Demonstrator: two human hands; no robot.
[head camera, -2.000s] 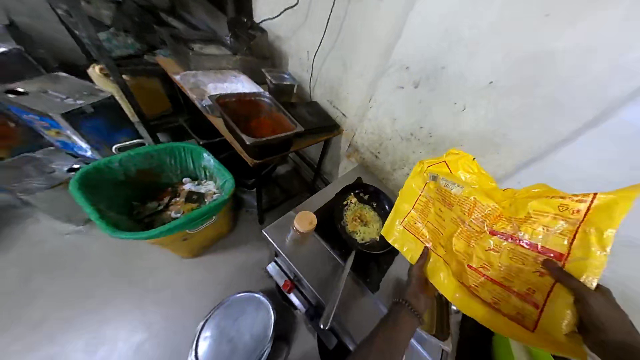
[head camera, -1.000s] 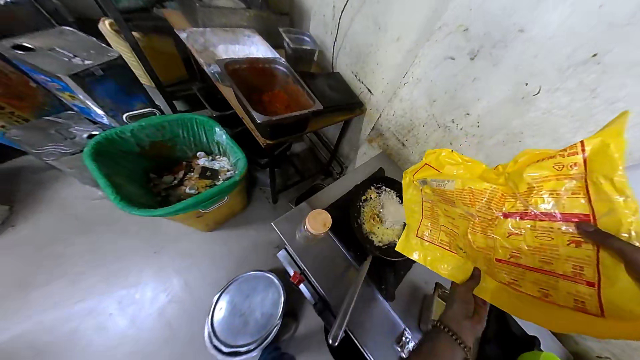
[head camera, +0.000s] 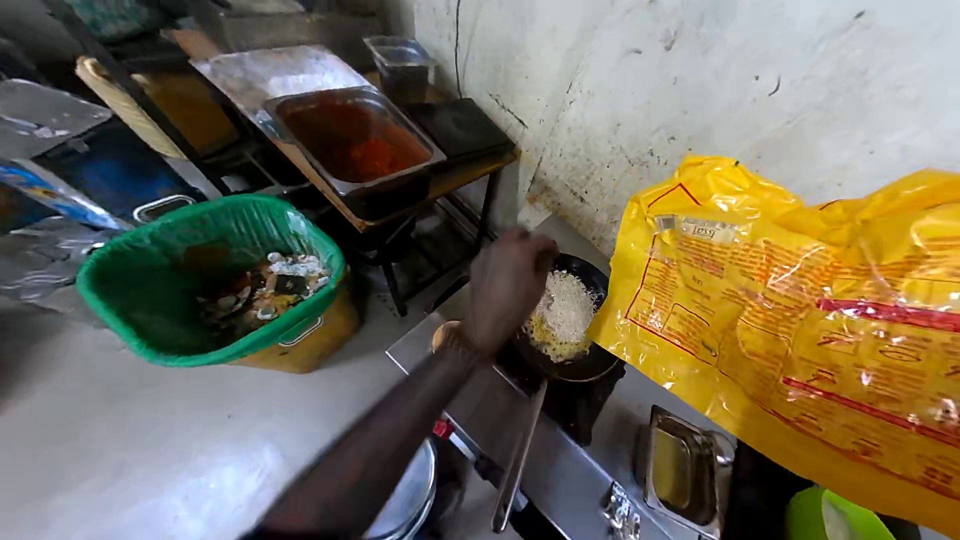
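My left hand (head camera: 506, 289), blurred, is over the left edge of a black frying pan (head camera: 581, 369) with its fingers bent down; whether it pinches anything is unclear. Pale, crumb-like grains (head camera: 566, 304) lie heaped over a yellowish mixture in the pan, which sits on a stove burner. Its long metal handle (head camera: 519, 465) points toward me. A large yellow plastic bag (head camera: 780, 315) with red print is held up to the right of the pan, its lower left corner near the rim. My right hand is out of view. Behind my left wrist, a jar's lid (head camera: 444, 335) is partly hidden.
A metal pan of red sauce (head camera: 360, 142) stands on a small table beyond the stove. To the left is a bin with a green liner (head camera: 202, 352), holding waste. A metal container of yellow liquid (head camera: 679, 469) sits right of the pan handle. The stained wall (head camera: 675, 90) rises behind.
My left hand has let go of the yellow bag's lower edge and moved left over the frying pan. The pale grains in the pan have grown into a larger heap.
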